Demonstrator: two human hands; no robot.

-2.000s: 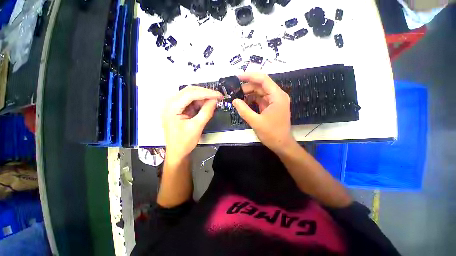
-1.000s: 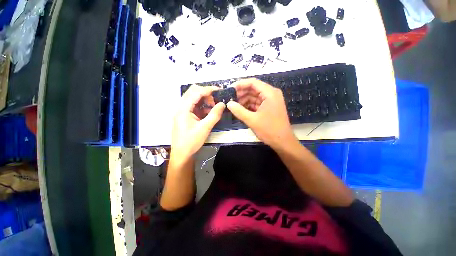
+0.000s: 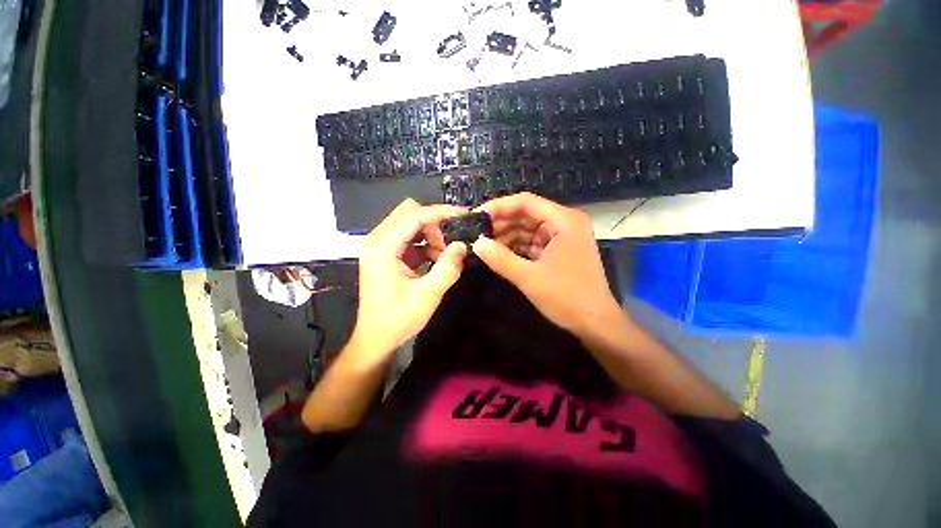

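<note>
A small black assembly (image 3: pixel 467 228) is held between the thumbs and fingertips of both hands, just off the table's front edge. My left hand (image 3: pixel 404 273) grips its left side and my right hand (image 3: pixel 547 253) grips its right side. Both hands are bare. The long black parts tray (image 3: pixel 526 129) lies behind the hands, with rows of small pockets, some with shiny pieces; its front left part shows a plain dark area. Small black inserts (image 3: pixel 503 42) are scattered on the white table behind the tray. The underside of the held assembly is hidden.
Black trays with blue edges (image 3: pixel 184 155) are piled at the table's left edge. A green conveyor (image 3: pixel 98 309) runs further left. A blue bin (image 3: pixel 795 248) stands on the floor at right. A red object (image 3: pixel 834 31) shows at the upper right. A thin wire lies by the tray's front edge.
The view has tilted down, so the table and tray sit higher in the picture. Both hands have come back from over the tray to the table's front edge, still holding the black assembly.
</note>
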